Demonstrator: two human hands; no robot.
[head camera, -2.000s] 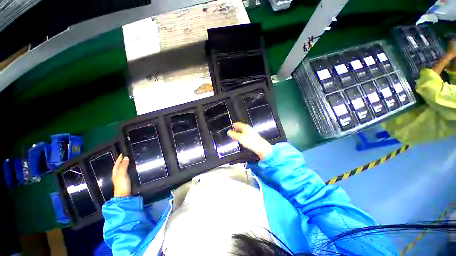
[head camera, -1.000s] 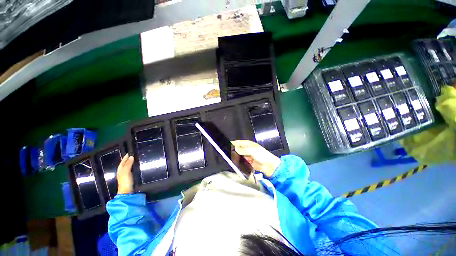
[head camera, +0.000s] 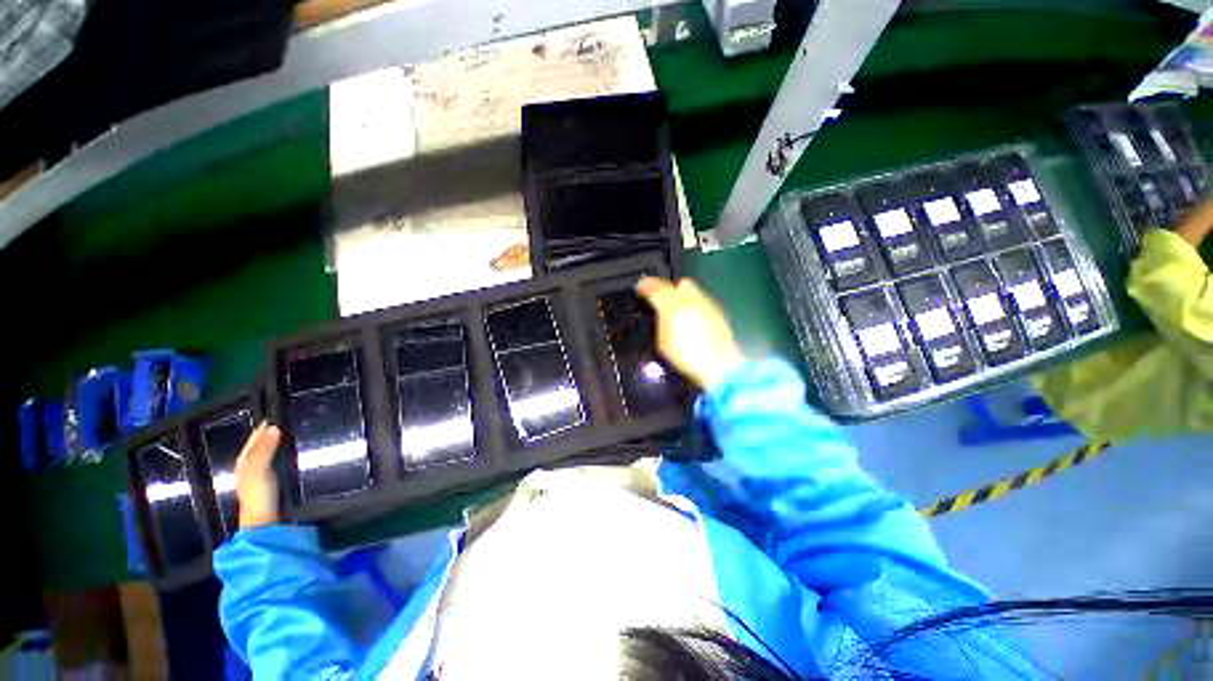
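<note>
A long black foam tray lies slanted on the bench, with glossy phone screens in its four pockets. My left hand holds the tray's left end. It overlaps the neighbouring foam tray, which also holds screens. My right hand is at the rightmost pocket. Its fingertips are at the upper right edge of the screen there and hide part of it. That screen lies in or just over its pocket; whether the fingers grip it cannot be told.
Another black foam tray stands behind, on pale stained sheets. A pale post rises at its right. Stacked clear blister trays with labelled dark units are at right, near a person's yellow sleeve. Small blue bins are at left.
The third screen, lifted and tilted in my right hand a second ago, lies flat in its pocket. My right hand has moved right to the last pocket. My left hand stays at the tray's left end.
</note>
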